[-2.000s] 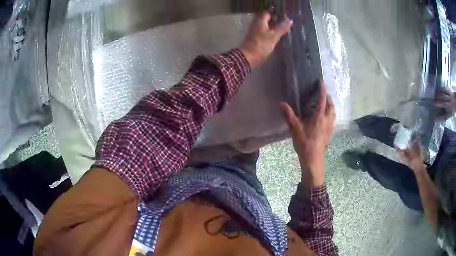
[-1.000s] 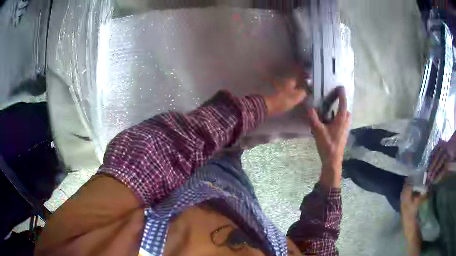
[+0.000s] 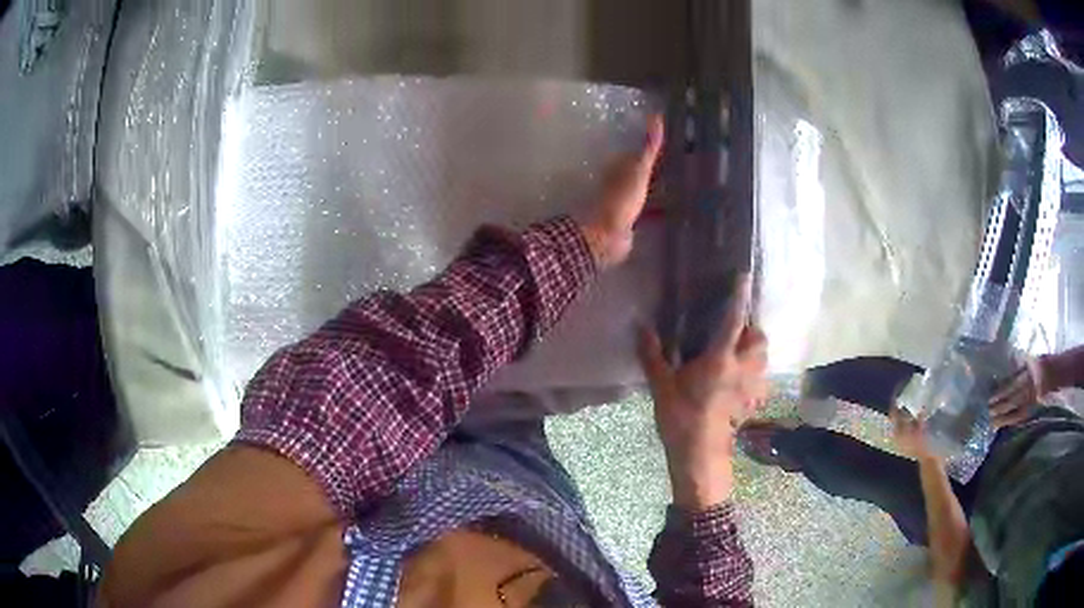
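A long black plastic part (image 3: 711,166) stretches away from me at the right side of the bubble wrap. The bubble wrap (image 3: 345,178) lies flat and sparkles to its left. My bare right hand (image 3: 710,386) grips the near end of the part, with the thumb on the left and the fingers on the right. My bare left hand (image 3: 630,184) is extended along the part's left side. Its inner fingers are hidden, so I cannot tell if it grips anything.
The grey-beige cover sheet (image 3: 880,154) spreads to the right. A co-worker's hands (image 3: 1016,390) are at a film-covered dark part (image 3: 1010,238) at the far right. A dark-clothed person (image 3: 54,392) is at the left edge. Speckled floor (image 3: 600,487) shows below the table.
Since one second ago, the part has shifted left and its visible face looks darker. My right hand has moved left and nearer to me. My left hand has moved farther away along the part.
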